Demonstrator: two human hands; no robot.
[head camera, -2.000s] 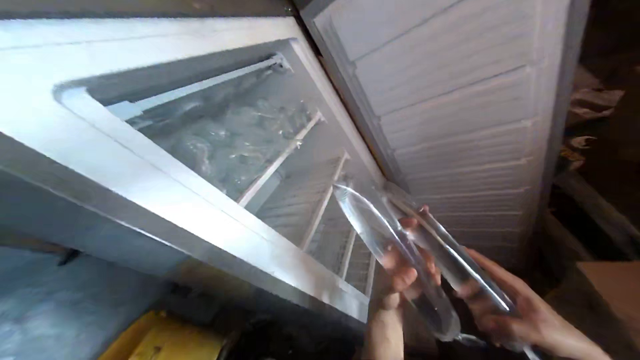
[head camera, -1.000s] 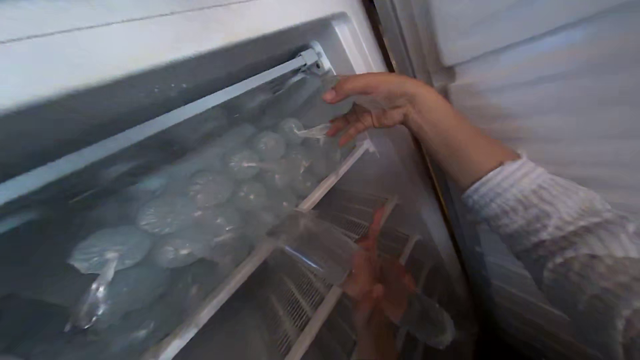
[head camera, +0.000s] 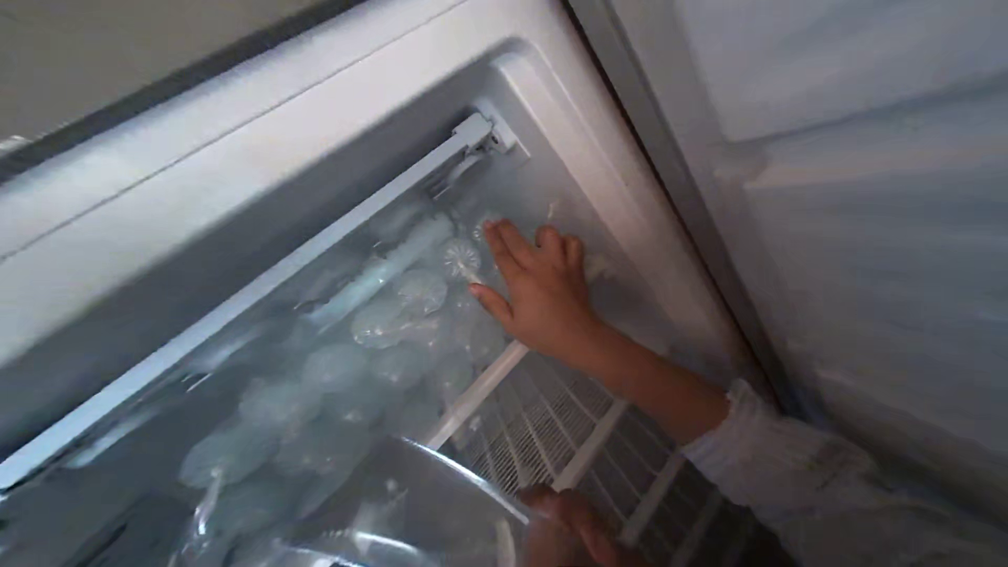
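My right hand (head camera: 543, 291) reaches into the upper compartment of an upright freezer, its fingers spread over the knotted ends of clear plastic bags (head camera: 421, 291) of frosty, ice-like contents. The fingertips are at or just above one bag; whether they touch it I cannot tell. At the bottom edge, my left hand (head camera: 571, 524) is partly out of view, holding a clear, shiny plastic bag (head camera: 417, 504) filled with what looks like liquid. This bag is in front of the stacked ones and hides some of them.
A white bar (head camera: 260, 283) runs across the compartment's top, ending at a bracket. Below the stacked bags are wire shelves (head camera: 543, 425) with white front rails. The freezer's white frame (head camera: 260, 150) surrounds the opening, and its open door (head camera: 866, 236) stands at the right.
The view has moved close to the upper compartment. Two seconds ago both hands were at the long clear bags outside the freezer; now my right hand is inside, further in than one second ago.
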